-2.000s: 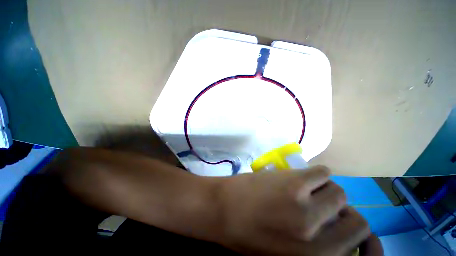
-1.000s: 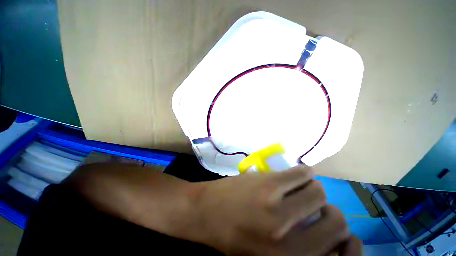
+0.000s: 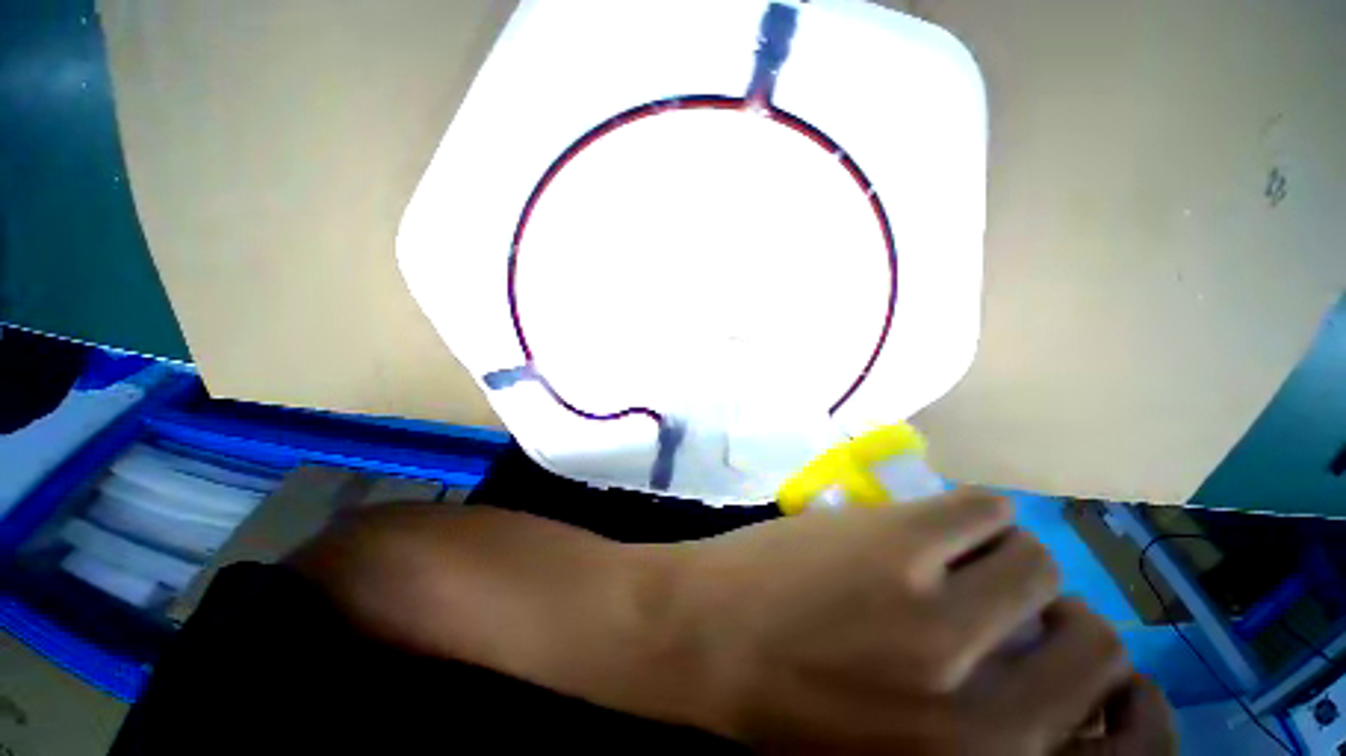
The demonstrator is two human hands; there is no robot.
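A white plastic housing (image 3: 930, 281) lies flat on a tan cardboard sheet (image 3: 1137, 296), its top cut off by the picture's edge. A thin dark red and black wire loop (image 3: 895, 273) lies on it, with grey tape pieces at the top, lower left and bottom. My left hand (image 3: 871, 613) reaches in from the lower left and is closed around the front of a caulking gun (image 3: 856, 470). The gun's yellow end ring is at the housing's lower right rim. The nozzle tip is too washed out to make out. My right hand is not in view.
Green surface (image 3: 59, 222) shows beyond both sides of the cardboard. Below left is a blue crate (image 3: 74, 628) with white parts and a cardboard piece. Below right are blue floor, a metal frame (image 3: 1210, 620) and a thin black cable.
The housing sits higher in the view and looks turned against one second ago; the view has shifted too. The gun's yellow end has moved right and off the wire ends, towards the lower rim.
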